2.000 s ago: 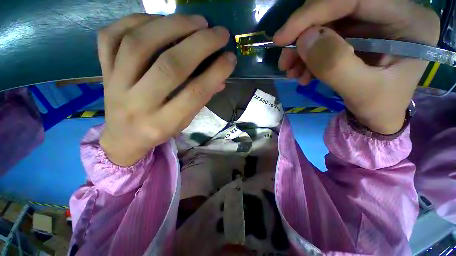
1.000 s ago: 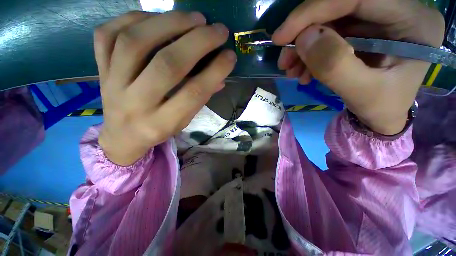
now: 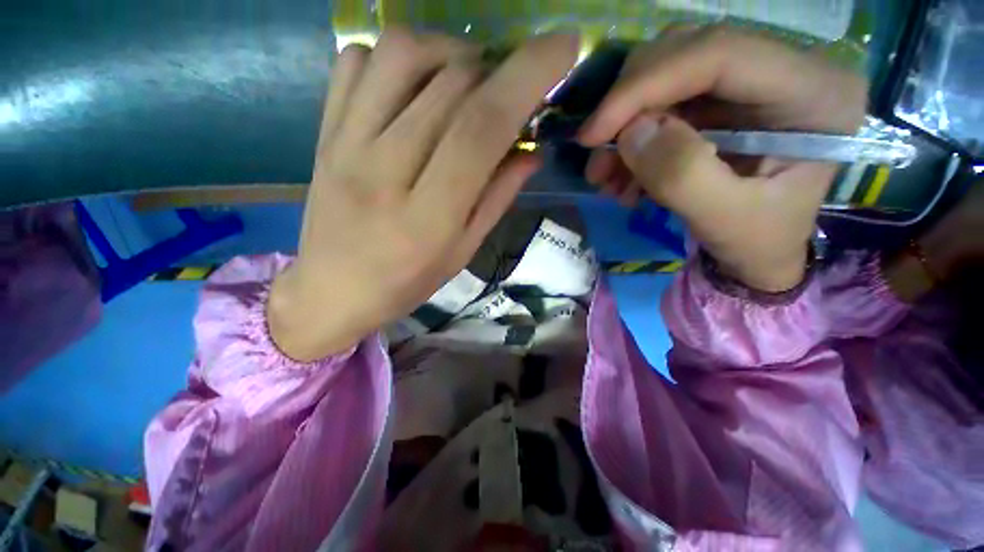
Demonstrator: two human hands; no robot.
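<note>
My right hand (image 3: 723, 151) holds silver tweezers (image 3: 788, 146) between thumb and index finger, their points aimed left toward my left hand. A small amber-yellow flexible circuit (image 3: 528, 145) shows in part at the fingertips of my left hand (image 3: 415, 183), which looks shut on it. The left fingers hide most of the circuit, and the tweezer points are blurred, so whether they touch it cannot be told. Both hands are over the green bench mat (image 3: 162, 119).
A blurred yellowish tray or sheet (image 3: 647, 15) lies along the far edge. A clear plastic bag (image 3: 950, 76) and a thin white cable (image 3: 945, 194) are at the right. Another person's hand (image 3: 917, 270) shows at the right edge.
My left hand has moved right, its fingers now covering most of the circuit. My right hand and tweezers have shifted slightly left and down. The yellowish sheet and the other person's hand have come into view.
</note>
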